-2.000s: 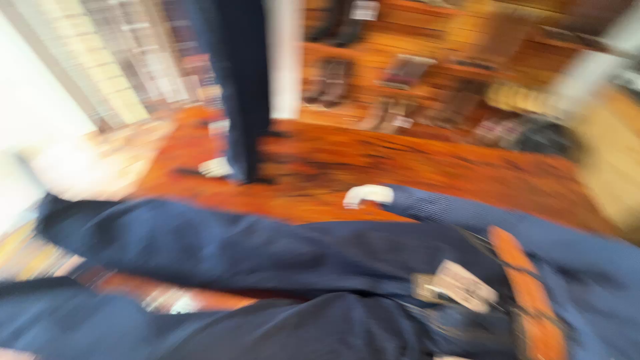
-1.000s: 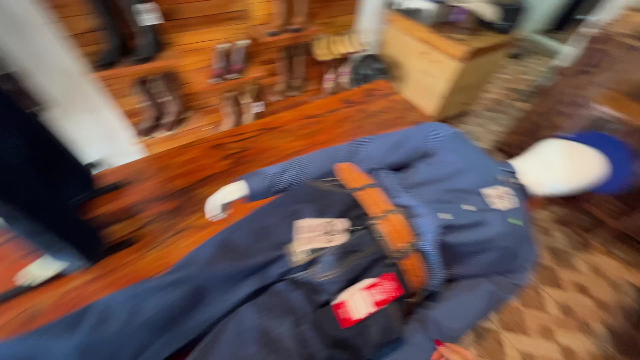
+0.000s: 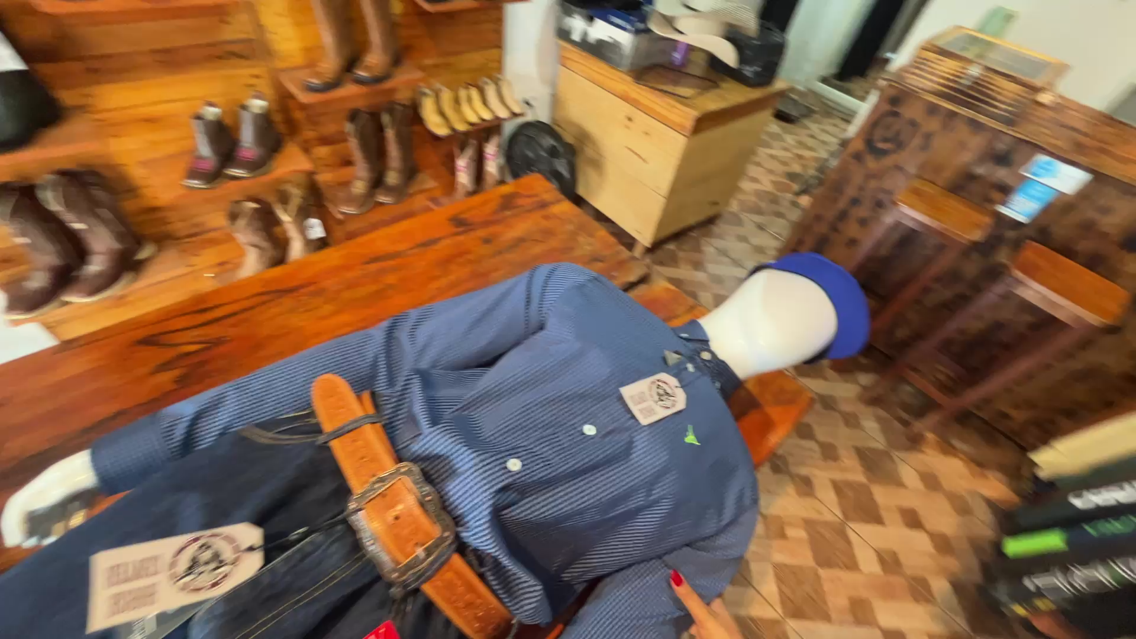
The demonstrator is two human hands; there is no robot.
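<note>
A mannequin lies on its back on a wooden table [image 3: 497, 231], its white head [image 3: 763, 324] in a blue cap [image 3: 834, 306] to the right. It wears a blue patterned button shirt [image 3: 568, 390] with a paper tag [image 3: 654, 397], and dark jeans [image 3: 204, 470] bearing a larger tag [image 3: 176, 572]. A tooled tan leather belt [image 3: 399, 515] with an ornate metal buckle crosses its waist. At the bottom edge my right hand [image 3: 706, 617], partly cut off, has a red-nailed finger against the shirt's near sleeve. My left hand is out of view.
Boots [image 3: 84, 235] stand on wooden wall shelves behind the table. A wooden cabinet [image 3: 657, 151] carries boxes and a hat. Two stools [image 3: 1065, 284] stand by a dark wooden counter [image 3: 1003, 115] at right. Folded clothes [image 3: 1065, 532] are stacked lower right.
The view has swung right and closer, from the mannequin's legs to its torso and head. One second ago a hand showed at the bottom edge, near the same sleeve.
</note>
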